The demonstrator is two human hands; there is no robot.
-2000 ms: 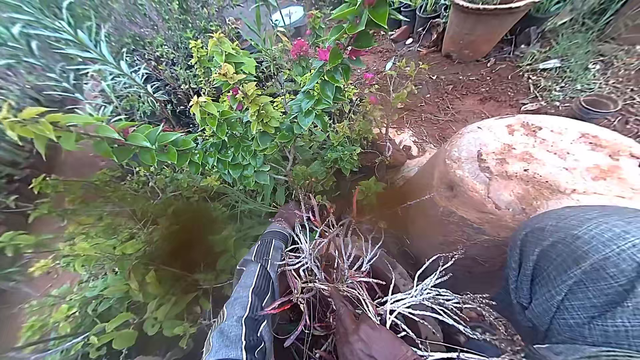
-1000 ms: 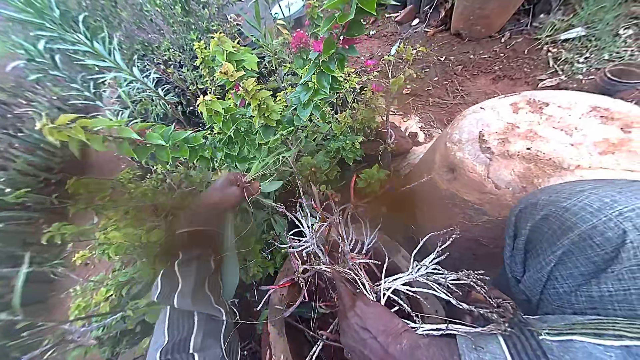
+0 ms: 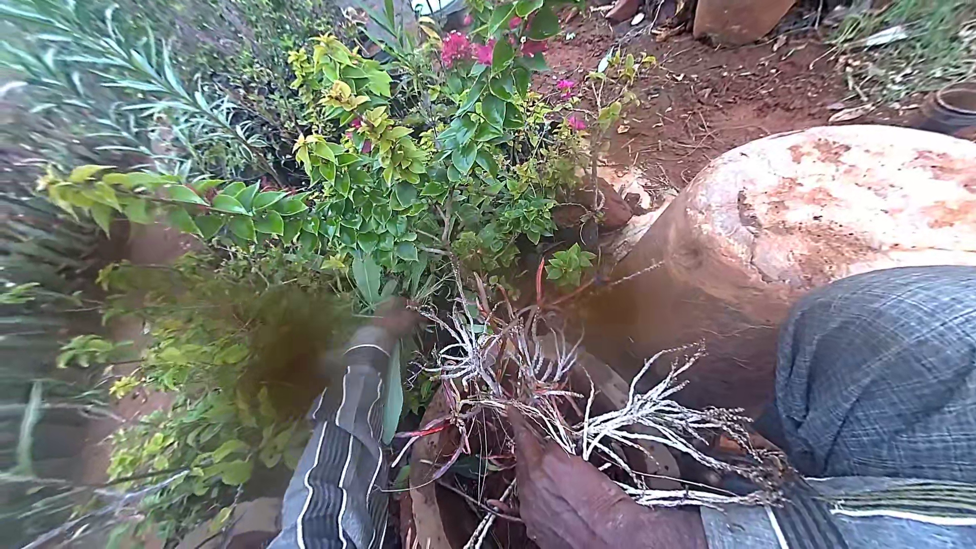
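My right hand [image 3: 579,488] is at the lower middle, its fingers hidden among pale, dry, branching stems [image 3: 656,419] that spread around it. The stems stand over a clay pot [image 3: 428,488], whose rim shows in part. My left hand [image 3: 396,316], in a striped sleeve, reaches into the foliage just left of the stems; it is blurred and its fingers are mostly hidden. A long green leaf [image 3: 393,396] hangs beside that wrist. Directly beyond the hands grows a leafy bougainvillea [image 3: 465,145] with pink blooms.
A large rounded stone-like block [image 3: 831,191] stands at the right, near my knee in grey cloth [image 3: 884,374]. Dense shrubs [image 3: 183,381] crowd the left side. Beyond lie reddish soil [image 3: 686,99], a clay pot [image 3: 736,19] at the top and a small dark pot [image 3: 949,110] at far right.
My left hand was at the stems, then raised to the left a second ago, and is now lower and back beside them. My right hand has stayed among the stems.
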